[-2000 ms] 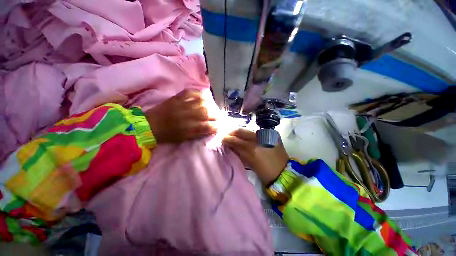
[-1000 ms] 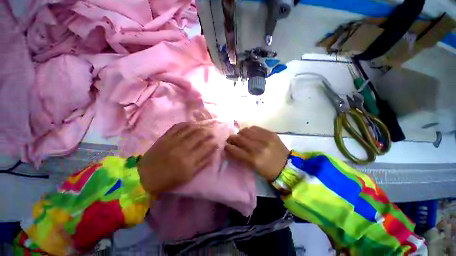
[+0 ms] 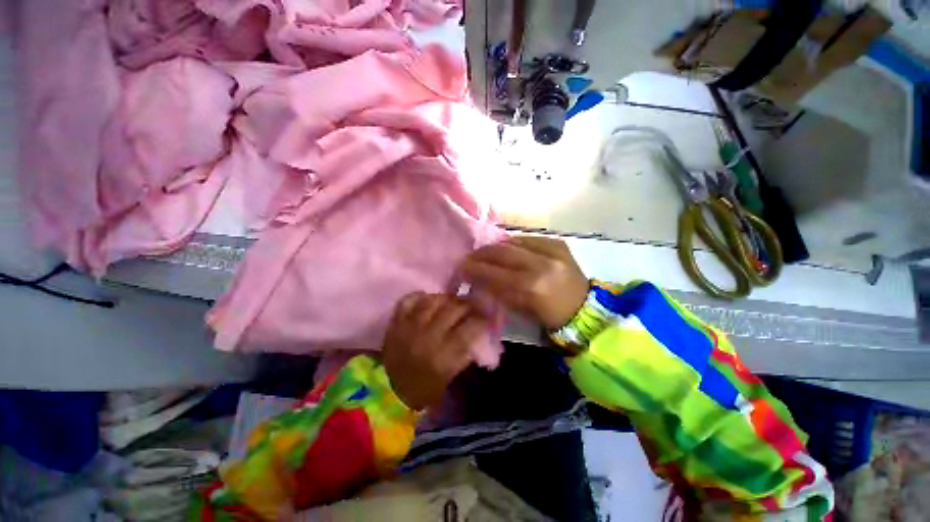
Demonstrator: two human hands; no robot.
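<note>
A pink garment panel (image 3: pixel 347 255) lies spread over the table's front edge, its right edge gathered between my hands. My left hand (image 3: pixel 433 342) grips the cloth's edge near the lower corner. My right hand (image 3: pixel 530 280) holds the same edge just above and to the right, fingers bent over it. A small pale spot shows between the hands. The presser foot area (image 3: pixel 515 97) and dark knurled knob (image 3: pixel 550 112) are beyond the hands, in bright glare. The cloth's upper part reaches the lit area left of the foot.
A heap of pink garments (image 3: pixel 163 122) lies at the left. Gold-handled scissors (image 3: pixel 714 245) and a green tool (image 3: pixel 739 173) lie at the right. A ruler strip (image 3: pixel 816 328) runs along the table front. A blue basket (image 3: pixel 841 433) stands below right. A black cord lies at left.
The cloth has come out from the needle area toward the front edge and now lies spread out flatter. My left hand has moved right and down, closer to my right hand.
</note>
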